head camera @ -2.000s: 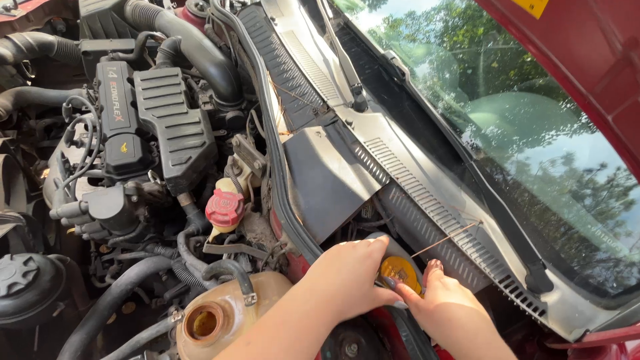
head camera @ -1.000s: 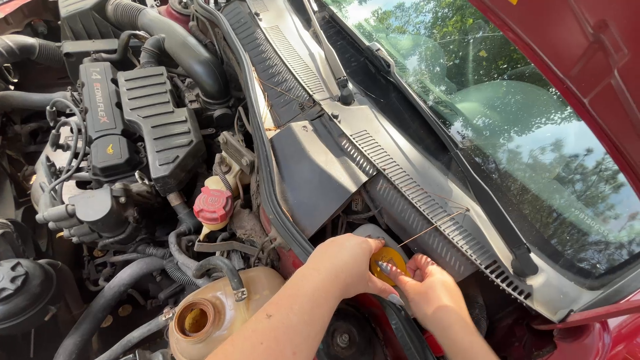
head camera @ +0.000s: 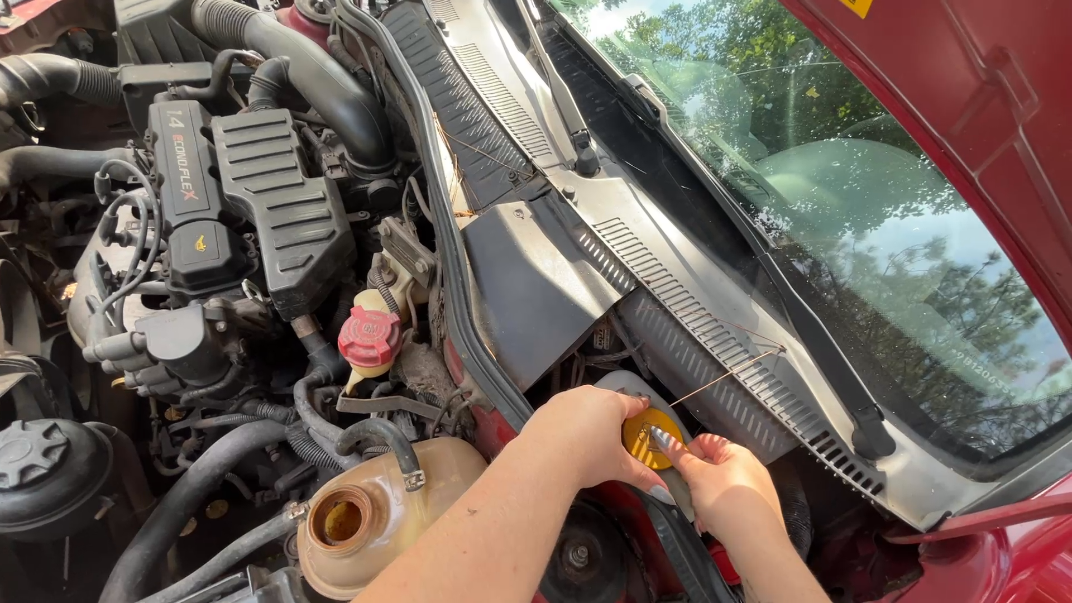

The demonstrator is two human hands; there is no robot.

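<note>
Low in the head view, a yellow cap (head camera: 651,437) sits on a grey container neck beside the cowl, with a thin cord running from it to the cowl panel. My left hand (head camera: 590,435) curls around the cap's left side, its thumb below. The fingers of my right hand (head camera: 724,477) rest at the cap's right side, a fingertip on its face. Left of my left forearm, the coolant expansion tank (head camera: 402,502) shows an uncovered filler neck (head camera: 340,517). What lies under my palms is hidden.
The engine cover (head camera: 280,201) and a red reservoir cap (head camera: 369,337) are to the left. A black rubber seal (head camera: 456,251) borders the slotted cowl panel (head camera: 670,268). Wiper arms (head camera: 804,352) lie by the windshield (head camera: 913,226); the raised red hood (head camera: 988,75) is above right.
Both hands stay at the yellow cap throughout. The fingers of my right hand have shifted on the cap; one fingertip now lies over its face.
</note>
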